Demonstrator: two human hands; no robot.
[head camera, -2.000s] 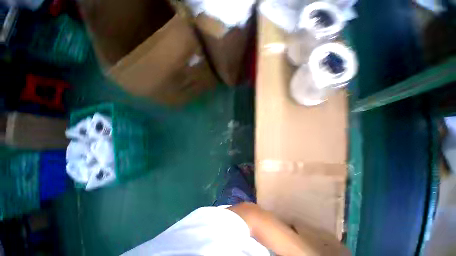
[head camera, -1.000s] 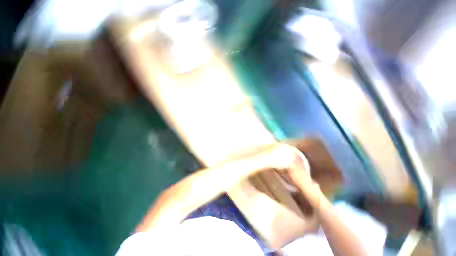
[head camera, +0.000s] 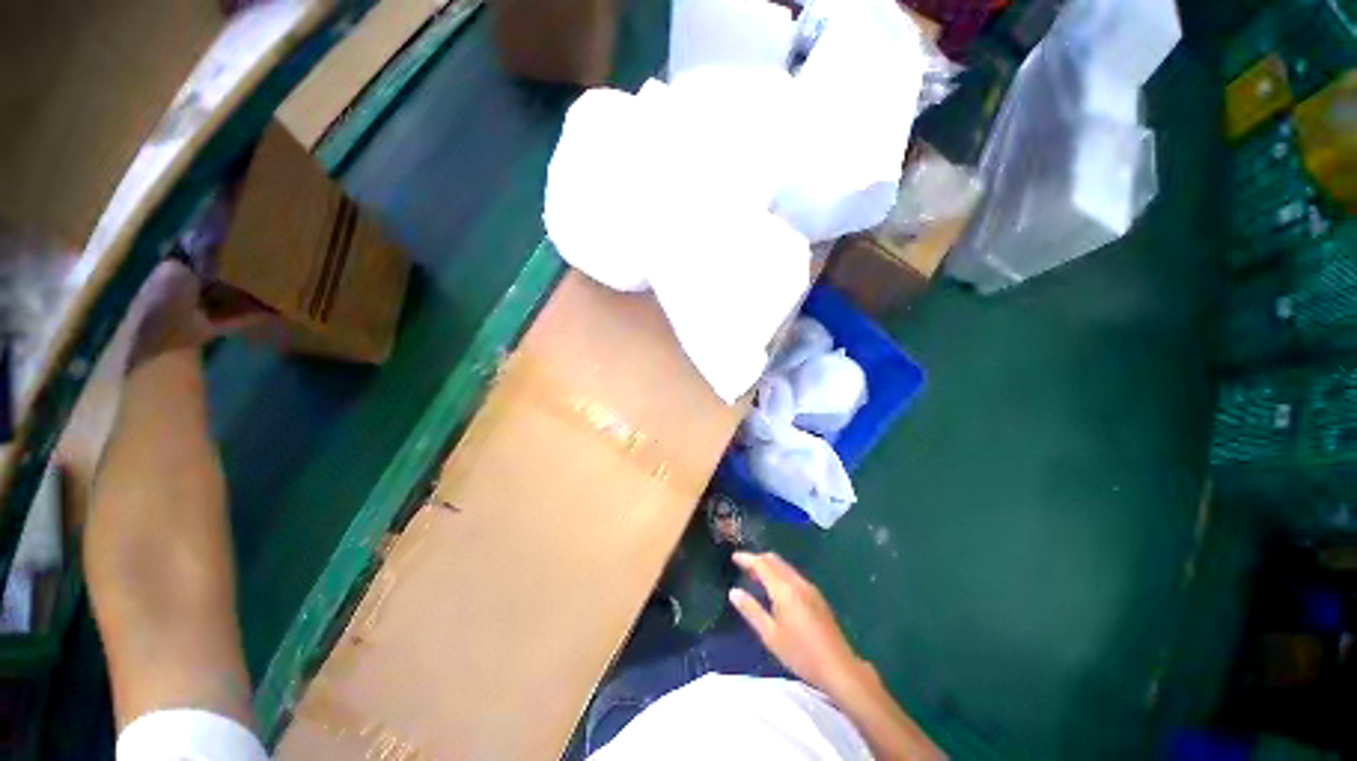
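A brown carton (head camera: 310, 260) is at the upper left, over the dark trough, with dark stripes on its side. My left hand (head camera: 182, 305) is at its near left edge, with the arm stretched out, and grips it. The fingers are partly hidden and blurred. My right hand (head camera: 796, 617) is open and empty, low in front of my body, right of the bench. The cardboard bench cover (head camera: 543, 513) runs diagonally through the middle. A pile of white foam (head camera: 714, 164) lies on its far end.
A blue bin (head camera: 893, 364) with foam-wrapped items (head camera: 811, 409) is beside the bench. Another brown box (head camera: 554, 37) is farther up the dark trough (head camera: 462, 193). A clear plastic bag (head camera: 1064, 149) is at the upper right. Green crates (head camera: 1280, 327) stand at the far right.
The view has swung round to the foam pile and blue bin. The carton, earlier between both hands, is now out at the left with my left hand. My right hand has let go of it.
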